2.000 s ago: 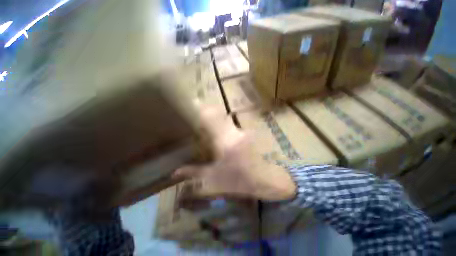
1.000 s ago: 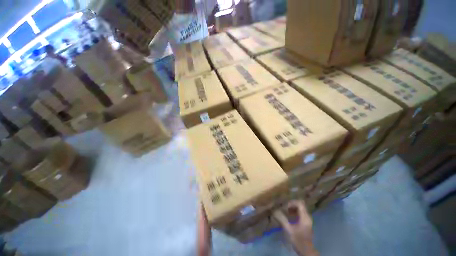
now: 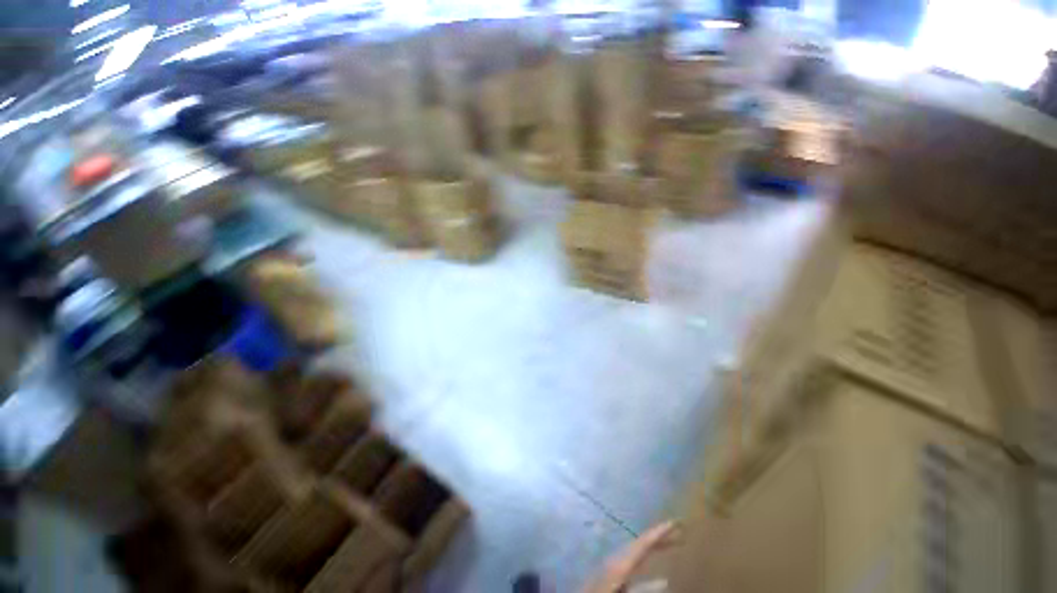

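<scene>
The view is strongly blurred. The stack of closed brown cartons [image 3: 881, 463] fills the right side, with dark print on the tops. A taller carton [image 3: 950, 191] stands on the stack at the upper right. One hand, which looks like my left hand [image 3: 638, 558], is small and cut off at the bottom edge, beside the stack's lower left side. Blur hides whether it touches a carton, and its finger shape is unclear. I see nothing held in it. My right hand is not in view.
Open brown cartons [image 3: 301, 498] are grouped on the floor at lower left, near a dark bin with a blue rim [image 3: 257, 338]. A carton [image 3: 609, 246] stands on the grey floor [image 3: 498, 348] ahead, with more behind. A bench with an orange-red item [image 3: 90, 171] is at left.
The view has swung left, so the stack has shifted to the right side. The bench and open cartons have come into view. My right hand has left the picture.
</scene>
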